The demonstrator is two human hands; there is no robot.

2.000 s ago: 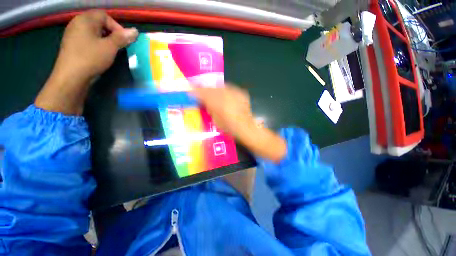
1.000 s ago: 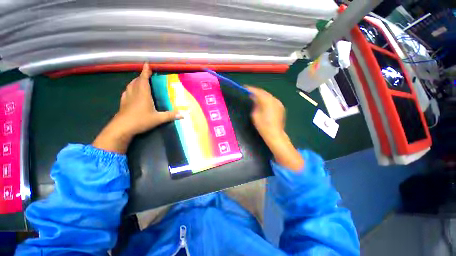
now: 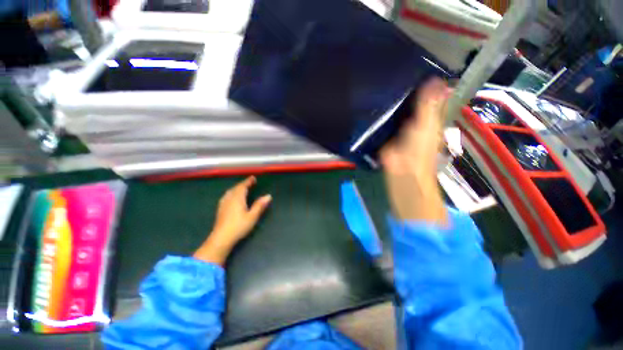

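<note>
A dark glossy tablet (image 3: 328, 78) is raised above the bench, tilted, in front of the white foam tray stack. My right hand (image 3: 417, 147) holds it by its lower right edge; the hand is blurred. My left hand (image 3: 236, 217) is empty over the green mat, with thumb and fingers apart. The blue squeegee (image 3: 360, 219) lies on the mat between my hands, close to my right forearm. The colourful printed film (image 3: 72, 256) lies at the left of the bench.
The white foam trays (image 3: 205, 133) are stacked at the back, with a tablet in a top pocket. Red foam trays (image 3: 540, 184) with dark tablets stand at the right. A metal post (image 3: 488, 58) rises behind my right hand. White card items lie beside the red trays.
The tablet with colourful film is gone from the mat before me. My right hand has released the squeegee and now holds up a dark tablet. The view has shifted up and left.
</note>
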